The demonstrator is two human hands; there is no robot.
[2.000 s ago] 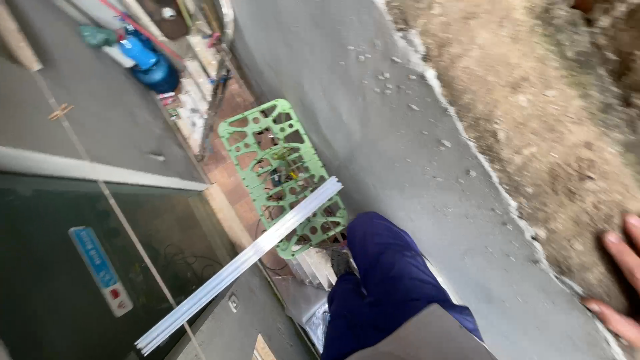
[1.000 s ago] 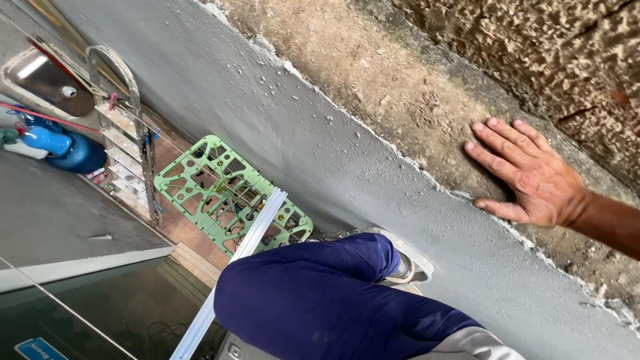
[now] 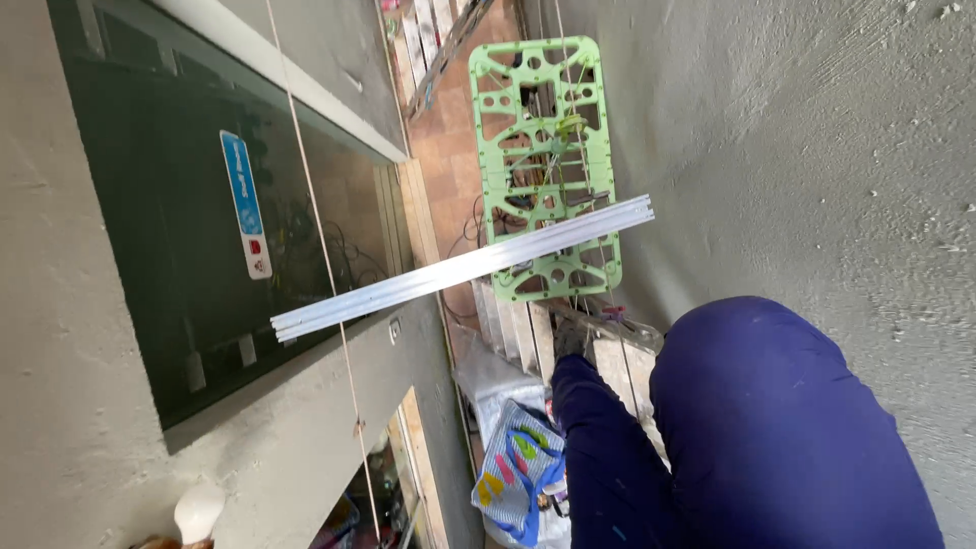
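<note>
Neither my left hand nor my right hand shows in the head view. My legs in blue trousers (image 3: 778, 427) fill the lower right, one shoe (image 3: 570, 339) resting by the top of a ladder (image 3: 534, 335). Beyond the shoe is a green perforated plastic platform (image 3: 558, 274), with tools and cables seen on it or through its openings. A long ribbed pale metal profile (image 3: 457, 267) lies across the view, overlapping the platform's near end; what supports it is hidden. Thin cords (image 3: 305, 168) run through the view.
Grey rendered wall (image 3: 762, 152) rises along the right. Left are a dark glass pane (image 3: 175, 229) with a sticker and a light bulb (image 3: 200, 512). Below lie a tiled floor (image 3: 446, 137), a striped bag (image 3: 503, 473) and, at the top, another ladder (image 3: 450, 53).
One second ago a hand lay flat on the rough ledge above the grey wall; it is now out of view. The view has swung down and left.
</note>
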